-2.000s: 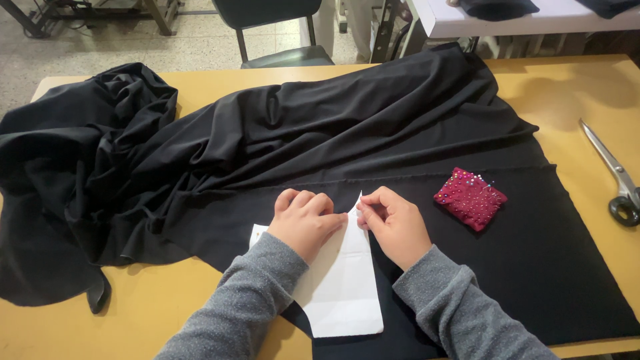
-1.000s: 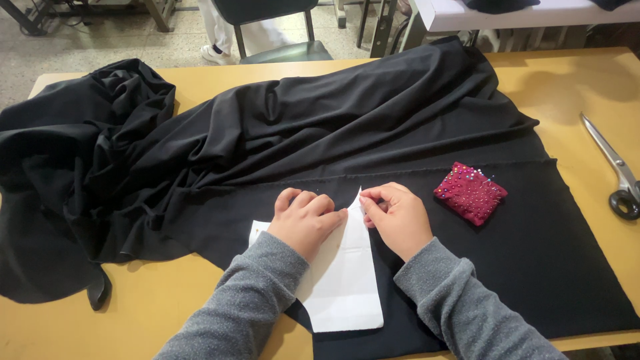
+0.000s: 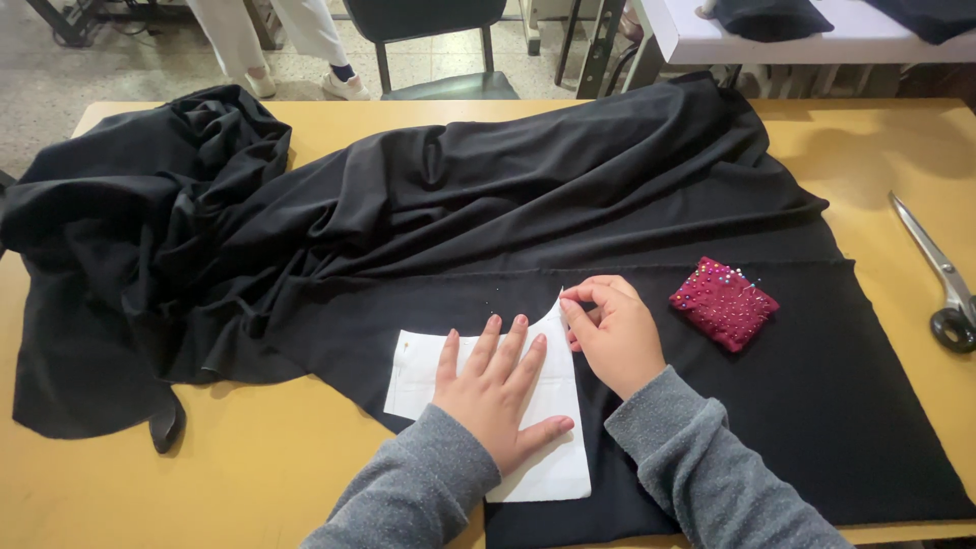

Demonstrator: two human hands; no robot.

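A white paper pattern piece lies on black fabric, with a pin near its upper left corner. Spread flat on the paper is my left hand, fingers apart, holding nothing. My right hand pinches at the pointed upper right tip of the paper, thumb against index finger; whether a pin is between them is too small to tell. To the right of that hand, a dark red pincushion full of coloured-head pins rests on the fabric.
Metal scissors with black handles lie at the right on the yellow table. Bunched black fabric covers the left side. Beyond the table stand a dark chair, a person in white trousers and a white table.
My left hand has gone from bent fingers near the paper's upper part to lying flat and spread lower on it. My right hand stays at the tip. A person's legs show more behind the table.
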